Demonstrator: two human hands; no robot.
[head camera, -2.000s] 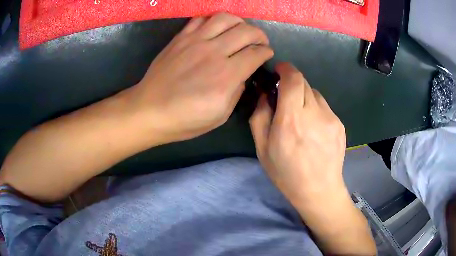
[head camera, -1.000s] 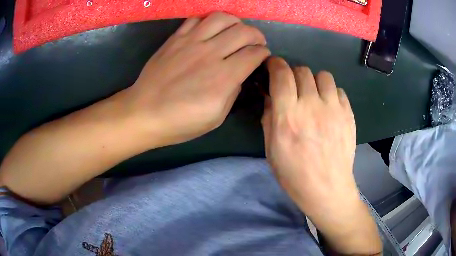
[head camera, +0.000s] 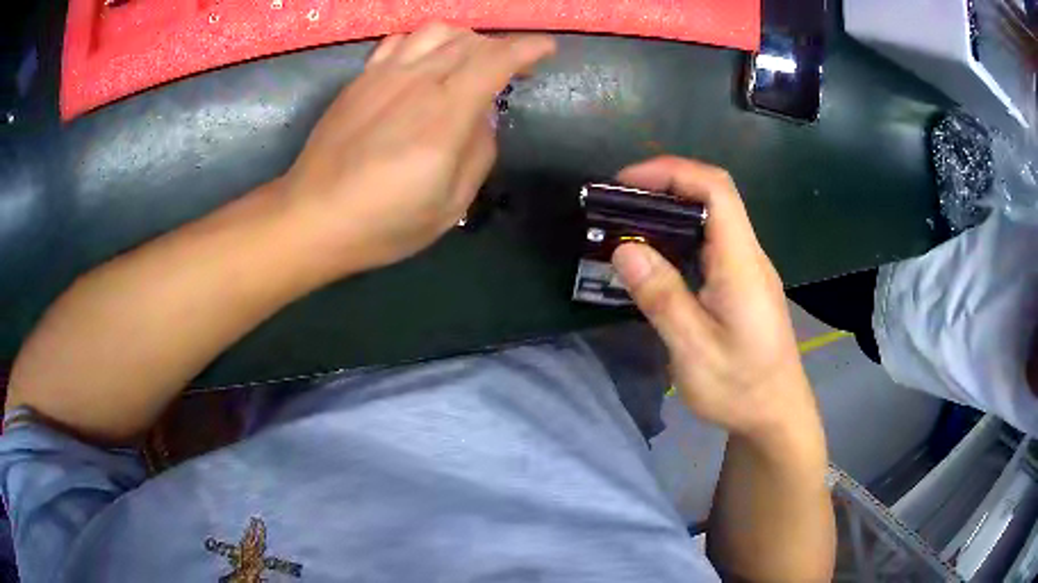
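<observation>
My right hand (head camera: 728, 308) holds a dark phone (head camera: 655, 214) above the bench, thumb on its face. A white label, a small round silvery spot and a yellow bit show on the phone. My left hand (head camera: 398, 142) rests palm down on the dark green bench mat, left of the phone and apart from it. Small black components (head camera: 489, 210) lie beside its fingers, with another bit at its fingertips. Its fingers are partly hidden, so I cannot tell whether it holds anything.
A red foam tray (head camera: 410, 16) lies along the far side. A separate glossy dark phone (head camera: 785, 82) is at its right end. Further right are a white box (head camera: 911, 46) and a crinkled clear bag (head camera: 962, 171). Another person's pale blue sleeve (head camera: 962, 313) is at the right edge.
My right hand has drawn away from my left hand with the phone and turned it so its labelled face shows. The small black components are now uncovered. The view has shifted somewhat.
</observation>
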